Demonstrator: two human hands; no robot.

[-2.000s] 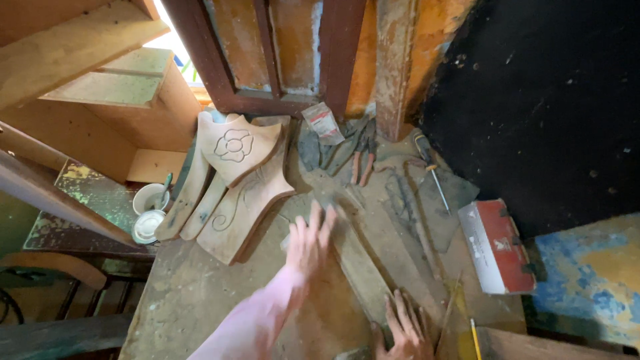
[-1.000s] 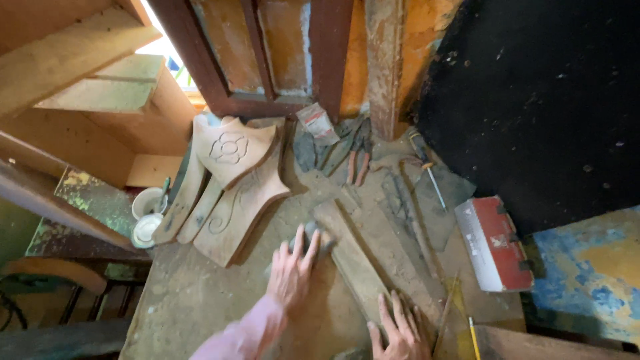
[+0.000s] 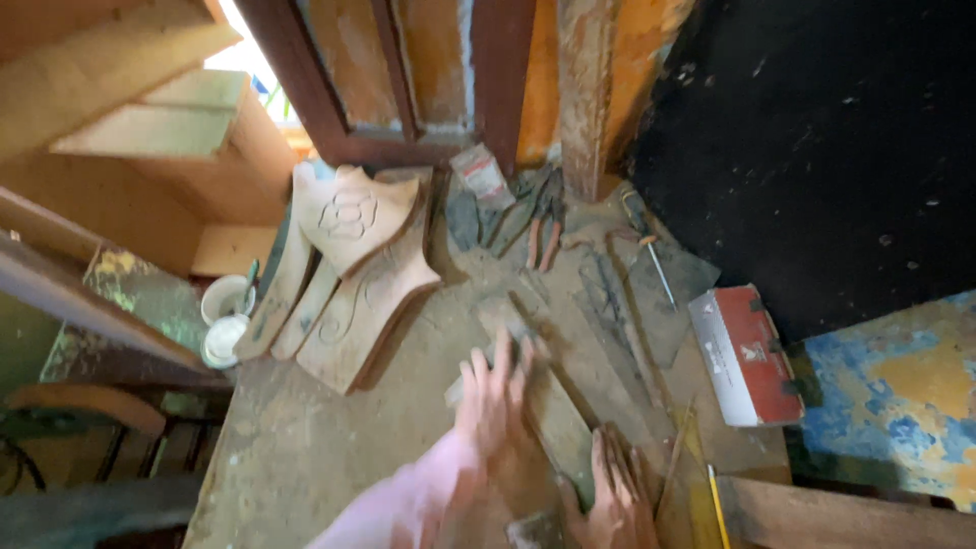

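Observation:
A narrow wooden board (image 3: 560,412) lies at a slant on the worktop. Across its upper part rests my left hand (image 3: 496,381), blurred, fingers bent over a small greyish block or pad (image 3: 526,339) whose kind I cannot tell. My right hand (image 3: 614,488) grips the board's near end, its thumb on one side and fingers along the other. A small dark-and-pale piece (image 3: 535,530) lies at the bottom edge between my forearm and right hand. Carved wooden pieces (image 3: 381,290) with flower and scroll lines are stacked to the left.
Red-handled pliers (image 3: 543,244), a hammer (image 3: 629,320) and a screwdriver (image 3: 659,271) lie beyond and right of the board. A red and white box (image 3: 747,354) stands at the right, near a yellow pencil (image 3: 718,507). White cups (image 3: 227,301) stand left of the carvings.
My left hand has shifted back and forth: from the board's upper part it was beside the board's left edge a second ago, and is now over the board. My right hand stays at the near end.

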